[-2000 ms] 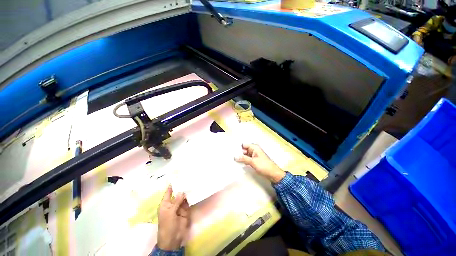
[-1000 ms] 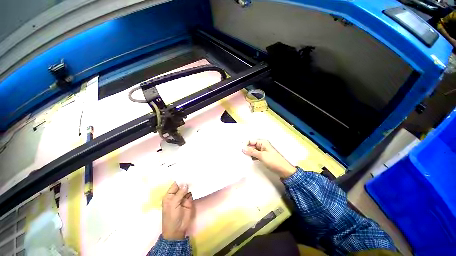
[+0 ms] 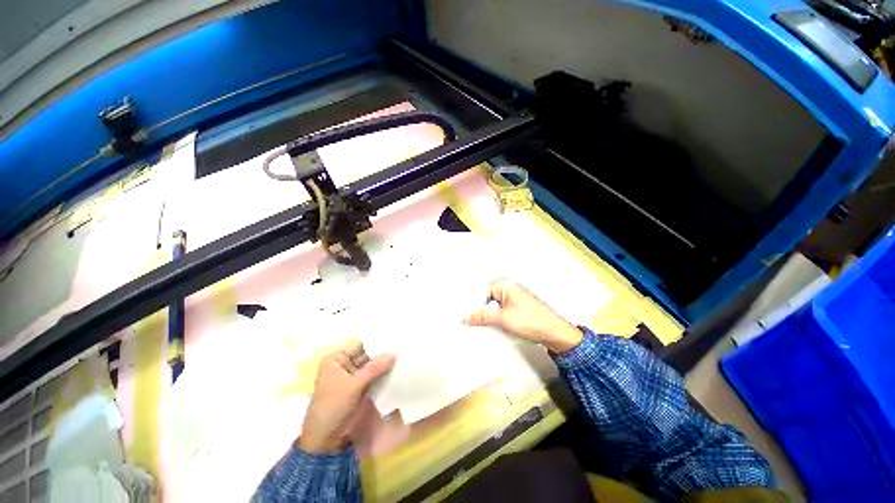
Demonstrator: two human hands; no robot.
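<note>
A white flat piece (image 3: 442, 368), overexposed, lies low over the pink template board (image 3: 211, 393) in front of the laser head (image 3: 343, 228). Its lower edge shows between my hands; its upper outline is lost in the glare. My left hand (image 3: 342, 393) pinches its left side, thumb pointing right. My right hand (image 3: 520, 316) is at its right side with thumb and fingertips together on it. Both hands are bare, with blue checked sleeves. Small dark marks show on the white surface near the laser head.
The black gantry rail (image 3: 231, 246) crosses the bed. A tape roll (image 3: 509, 180) sits at the board's back right. A dark blue stick (image 3: 177, 319) lies left. Fanned pale pieces (image 3: 88, 437) are at front left. A blue bin (image 3: 834, 363) stands right of the machine.
The view has shifted slightly. My left thumb has come over to the right, and the white piece's lower edge sits nearer to me. More small dark marks show near the laser head.
</note>
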